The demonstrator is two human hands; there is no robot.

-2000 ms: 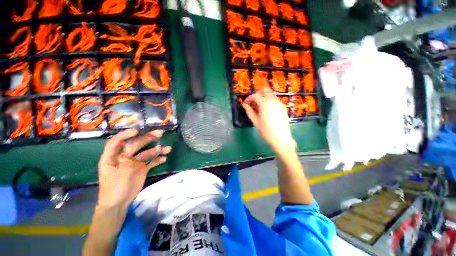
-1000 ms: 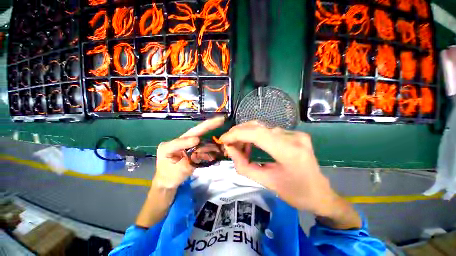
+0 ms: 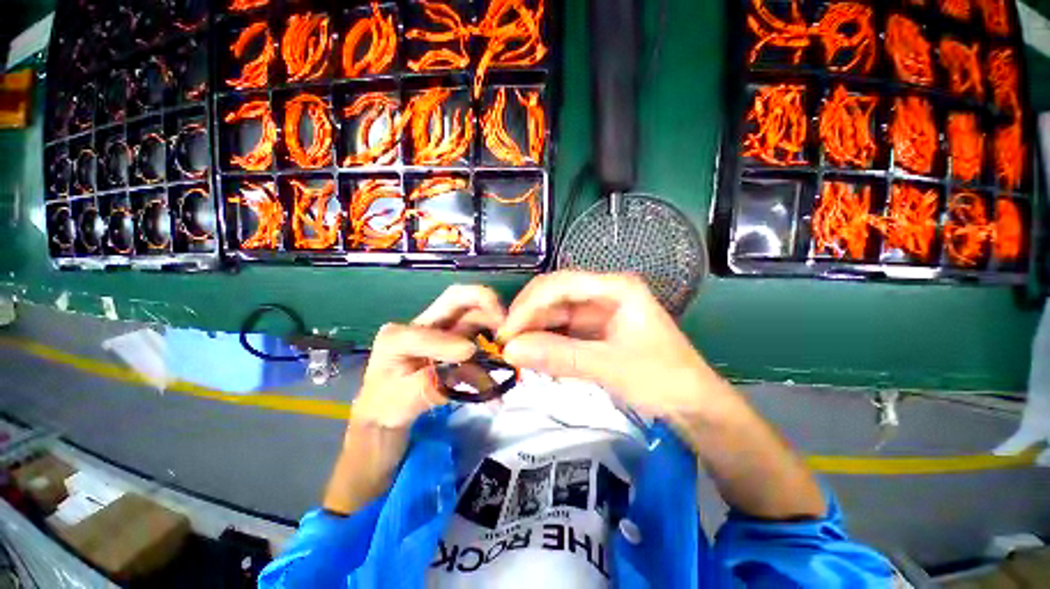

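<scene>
My left hand (image 3: 412, 357) is bare and holds a black ring housing (image 3: 478, 392) by its edge above my lap, with the open centre showing. My right hand (image 3: 610, 339) is bare and pinches a small orange wire (image 3: 489, 345) at the top of the ring, fingertips close to the left ones. The exact contact between wire and ring is hidden by the fingers. The electric screwdriver (image 3: 614, 104) lies on the green bench, its thin tip over the round perforated plate (image 3: 631, 247).
The left wired-part tray (image 3: 380, 262) and right wired-part tray (image 3: 875, 272) stand on the green bench (image 3: 806, 328). The ring-part tray (image 3: 132, 262) is at the far left. A black wrist strap (image 3: 271, 334) with a metal clip hangs at the bench edge. Boxes (image 3: 127, 532) are at lower left.
My right hand has come from the right wired-part tray to my left hand with an orange wire. The hands are now closer together, and the ring shows more clearly. The view has swung right.
</scene>
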